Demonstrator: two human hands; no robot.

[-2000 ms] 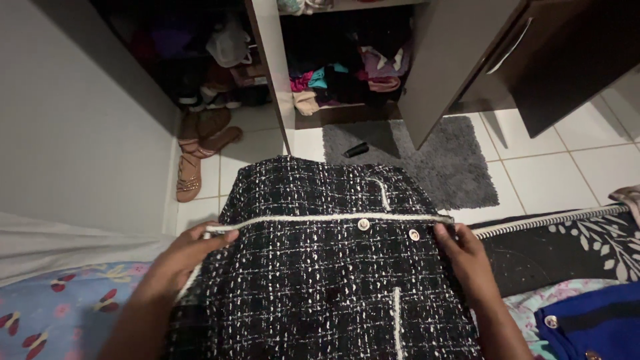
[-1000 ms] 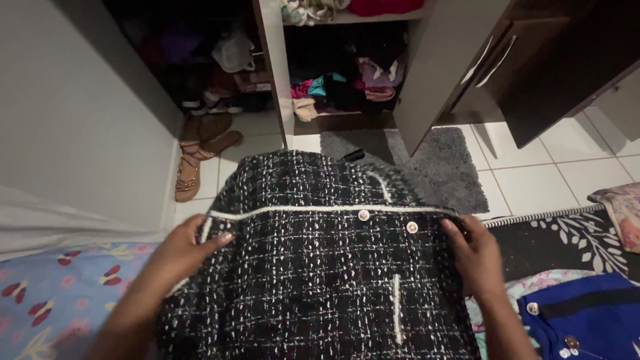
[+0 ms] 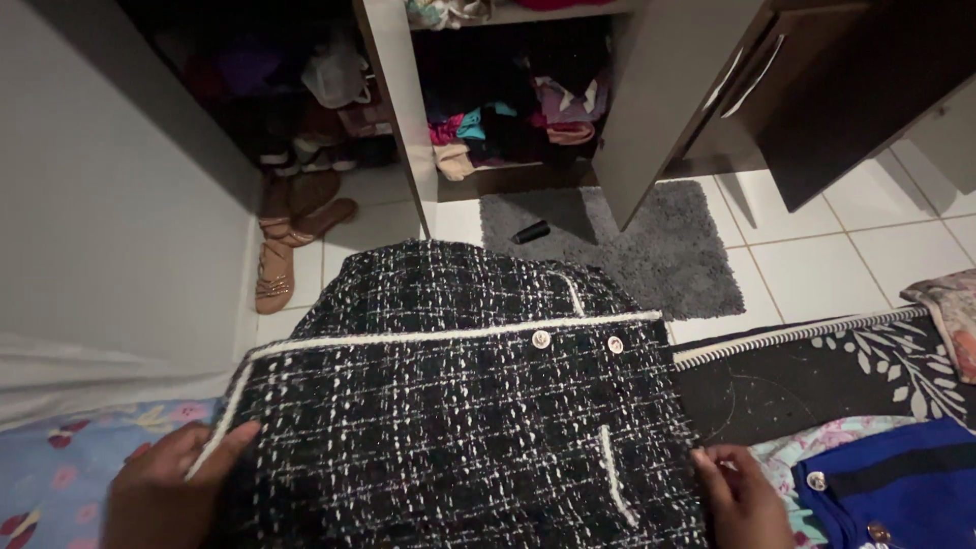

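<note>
A black and white tweed garment (image 3: 457, 412) with white braid trim and metal buttons spreads across the lower middle of the view. My left hand (image 3: 179, 473) grips its trimmed left edge between thumb and fingers. At the garment's right edge, my right hand (image 3: 740, 492) pinches the fabric, low in the view. The upper part of the garment extends beyond the white-trimmed edge, toward the floor. Its lower end is cut off by the frame.
Beyond are an open wardrobe with folded clothes (image 3: 568, 107), brown sandals (image 3: 274, 274), a grey rug (image 3: 686, 259) and a small black cylindrical object (image 3: 531, 232). A blue garment (image 3: 900, 480) lies at right, near a black leaf-patterned cloth (image 3: 770, 393). Blue floral fabric (image 3: 99, 457) is at left.
Both hands have moved down along the garment's sides, away from the ends of the white-trimmed edge. That edge now slants, its right end higher.
</note>
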